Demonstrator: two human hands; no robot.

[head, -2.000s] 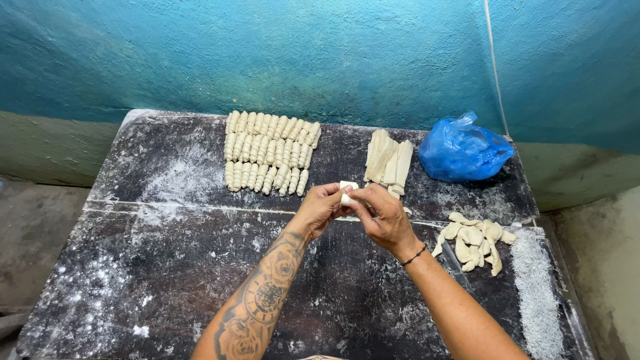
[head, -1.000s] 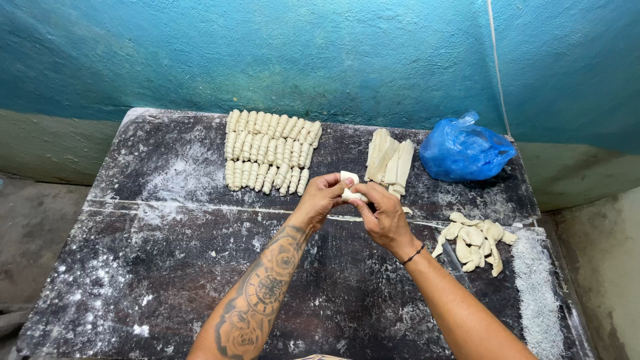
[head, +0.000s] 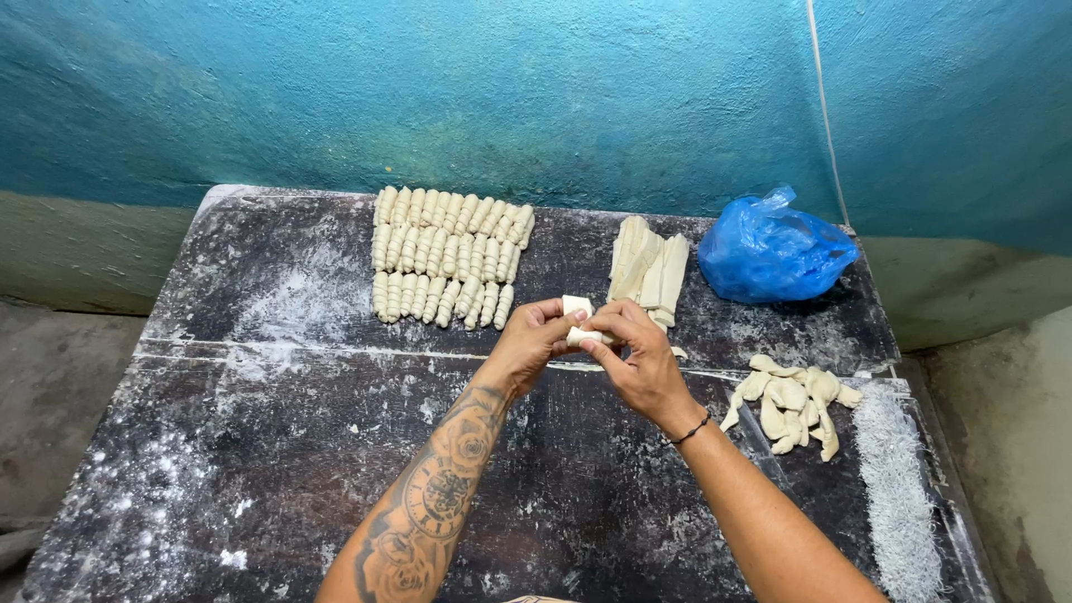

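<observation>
Between my two hands, above the middle of the table, is a pale strip of dough (head: 577,306), partly rolled or folded. My left hand (head: 536,339) pinches it from the left with thumb and fingers. From the right, the thumb and fingers of my right hand (head: 632,352) grip its lower roll. Just behind my right hand lie flat dough strips (head: 649,264), stacked side by side. Ridged dough rolls (head: 444,251) stand in three close rows beyond my left hand. The fingers hide part of the held dough.
A blue plastic bag (head: 775,247) rests at the back right. Loose dough pieces (head: 791,402) lie in a heap at the right, beside a dark flat blade-like thing (head: 758,440) and a fuzzy whitish strip (head: 896,494). The dark table (head: 335,419) bears white powder and meets a blue wall.
My hands stay over the same spot with the dough between them. The dough's pose and the fingers' hold have shifted slightly; a second pale part shows lower between the fingers than two seconds ago.
</observation>
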